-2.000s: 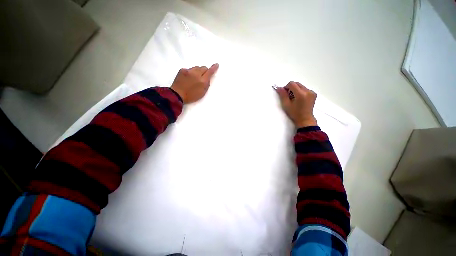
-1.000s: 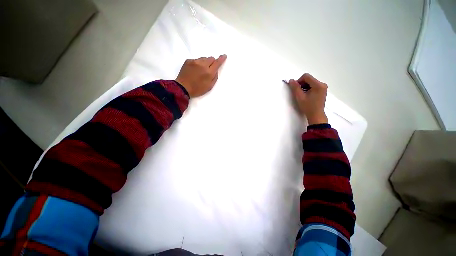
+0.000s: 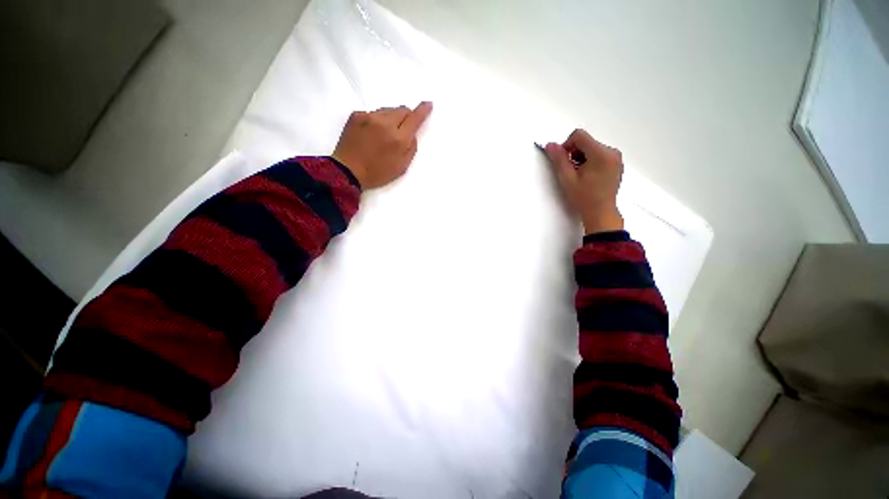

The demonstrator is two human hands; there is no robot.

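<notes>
A large white sheet point(image 3: 439, 322) lies in front of me, overexposed in its middle, with a few fine dark lines near its lower edge. My left hand point(image 3: 383, 146) rests on its upper left part, index finger pointing out and the other fingers curled; nothing shows in it. My right hand point(image 3: 589, 175) is on the upper right part, closed around a small dark pointed tool point(image 3: 540, 147). The tool's tip points up and left, at or just above the sheet. I cannot tell if it touches. Most of the tool is hidden in my fingers.
Crinkled, shiny wrapping point(image 3: 370, 27) shows at the sheet's far corner. A stack of white sheets point(image 3: 848, 127) lies at the far right. Taupe bags stand at the upper left point(image 3: 73, 78) and right point(image 3: 829, 326). A small white board point(image 3: 712, 468) is at the lower right. The table point(image 3: 624, 68) is off-white.
Over the two seconds my right hand with the tool shifts right, then slightly back left. My left hand stays in nearly the same pose. The view has shifted slightly.
</notes>
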